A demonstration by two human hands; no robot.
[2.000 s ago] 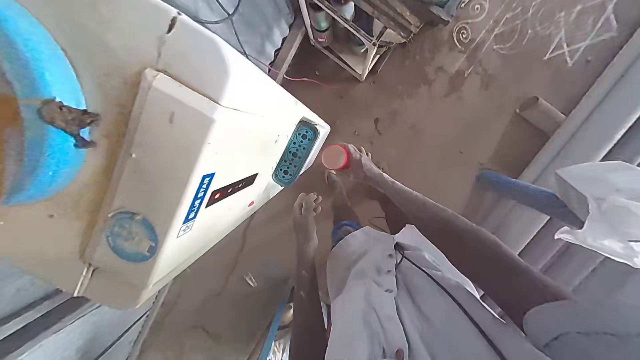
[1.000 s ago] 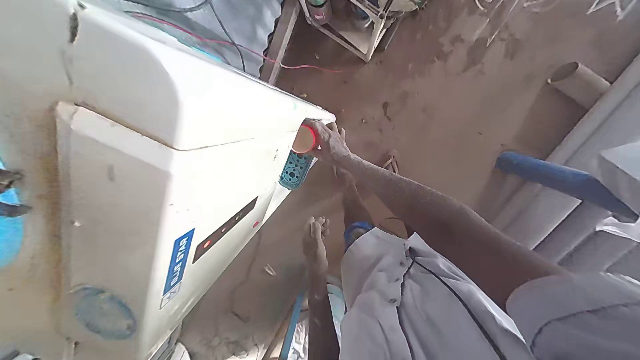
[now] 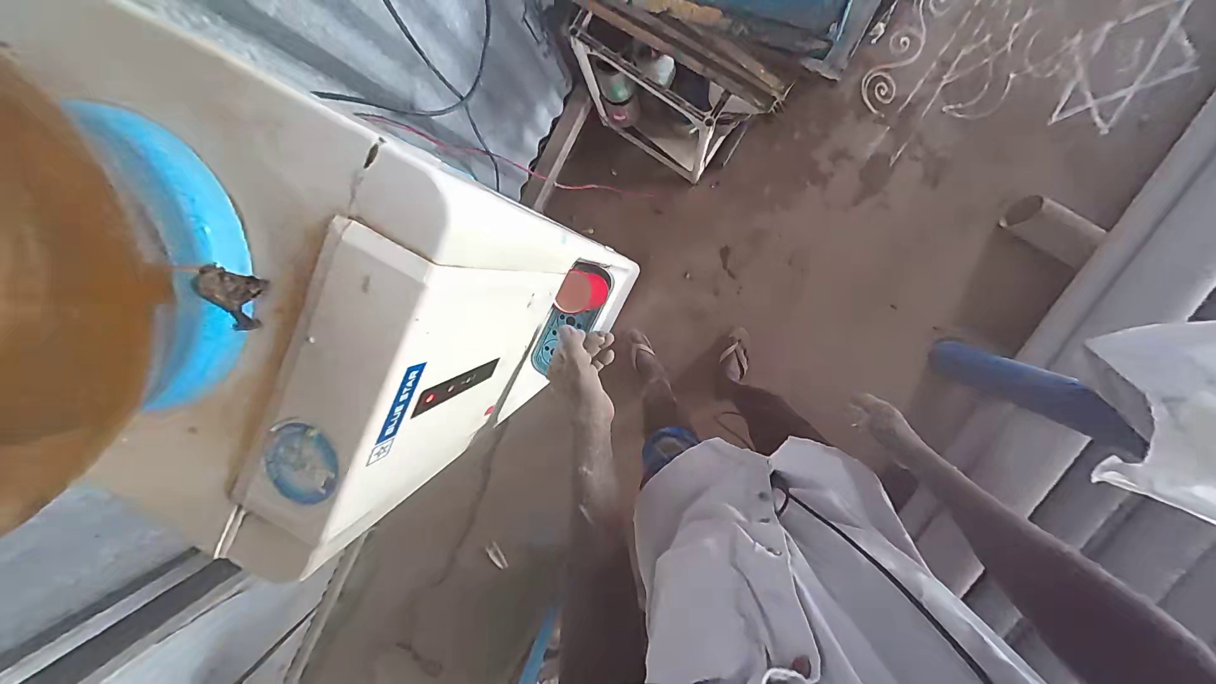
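A red cup [image 3: 582, 291] rests at the teal drip tray [image 3: 548, 344] of a white Blue Star water dispenser [image 3: 418, 323]. Beside the cup and over the tray's near end is my left hand [image 3: 581, 366], fingers slightly curled and apart, holding nothing visible; whether it touches the tray I cannot tell. My right hand [image 3: 885, 423] hangs free at the right, fingers loosely spread, with nothing in it. On the dispenser's top, a blurred, large brown round vessel [image 3: 66, 285] overlaps a blue ring [image 3: 214, 204], with a dark crumpled scrap [image 3: 228, 290] at the ring's edge.
A metal-framed rack [image 3: 698, 142] holding bottles stands beyond the dispenser, near a thin red wire [image 3: 589, 186] and black cables [image 3: 427, 104]. At the right are a short pipe [image 3: 1054, 228], a blue tube [image 3: 1035, 389] and white sheeting [image 3: 1159, 408]. My sandalled feet are on the dirt floor.
My right hand has let go of the red cup at the drip tray and moved away to the right. My left hand has moved up to the tray beside the cup.
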